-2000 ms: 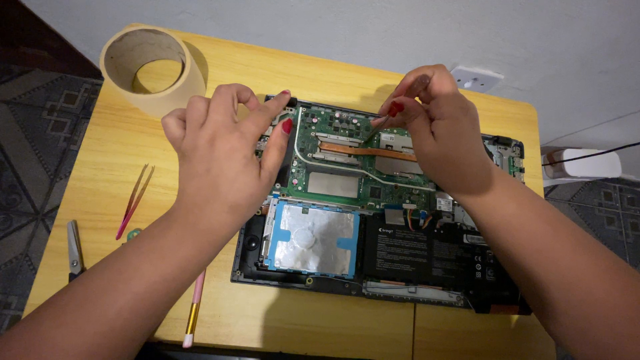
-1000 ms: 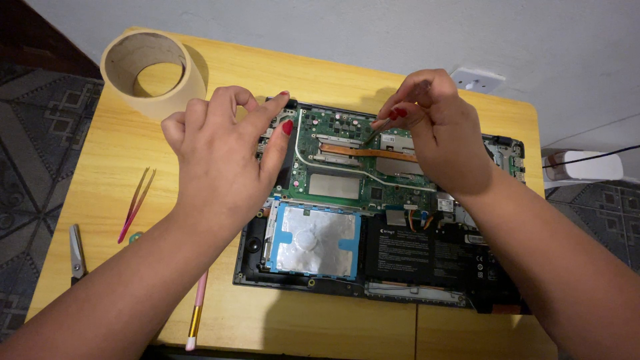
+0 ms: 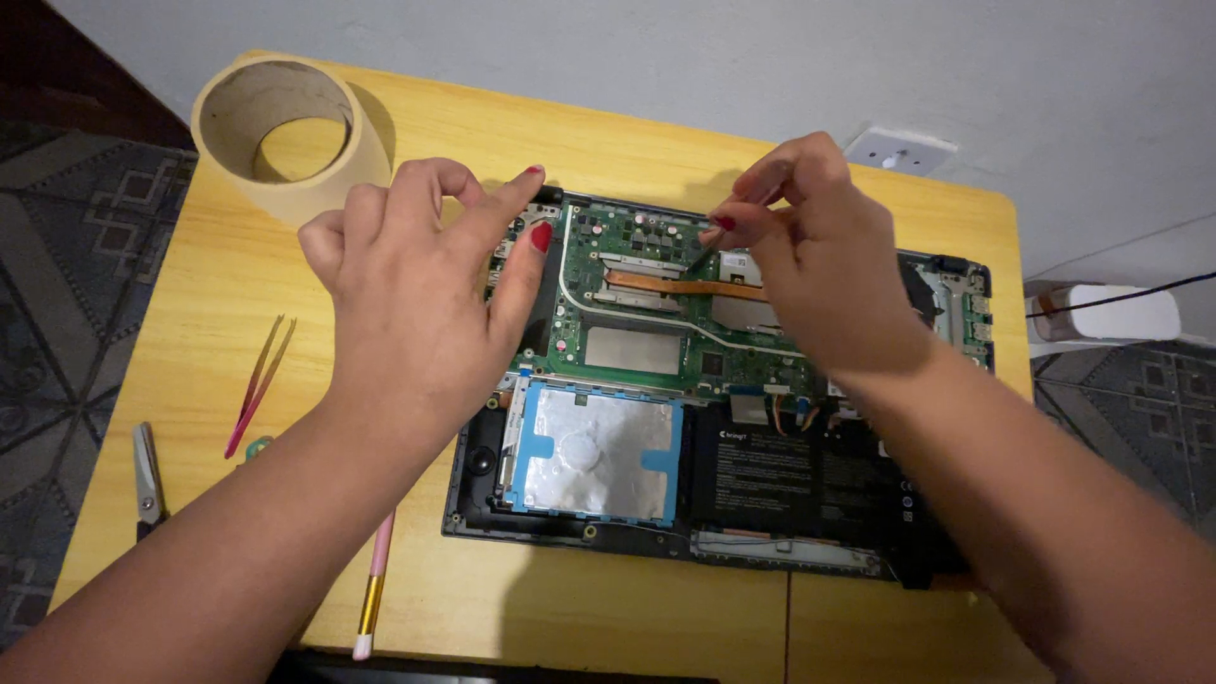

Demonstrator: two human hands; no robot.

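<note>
An opened laptop base (image 3: 608,537) lies on the yellow wooden table, its green motherboard (image 3: 617,328) exposed. A copper heat pipe (image 3: 679,285) crosses the board. Below sit a drive with blue tape edging (image 3: 598,456) and a black battery (image 3: 760,470). My right hand (image 3: 822,256) pinches a small, thin dark tool (image 3: 703,258), its tip near the heat pipe; its kind cannot be told. My left hand (image 3: 427,275) is spread at the laptop's upper left corner with nothing in its fingers, thumb and forefinger apart, partly hiding that corner.
A large roll of masking tape (image 3: 366,171) stands at the back left. Pink tweezers (image 3: 255,394), scissors (image 3: 147,475) and a pink-handled brush (image 3: 373,594) lie left of the laptop. A wall with a socket plate (image 3: 901,152) rises behind; a white device (image 3: 1111,312) is at the right.
</note>
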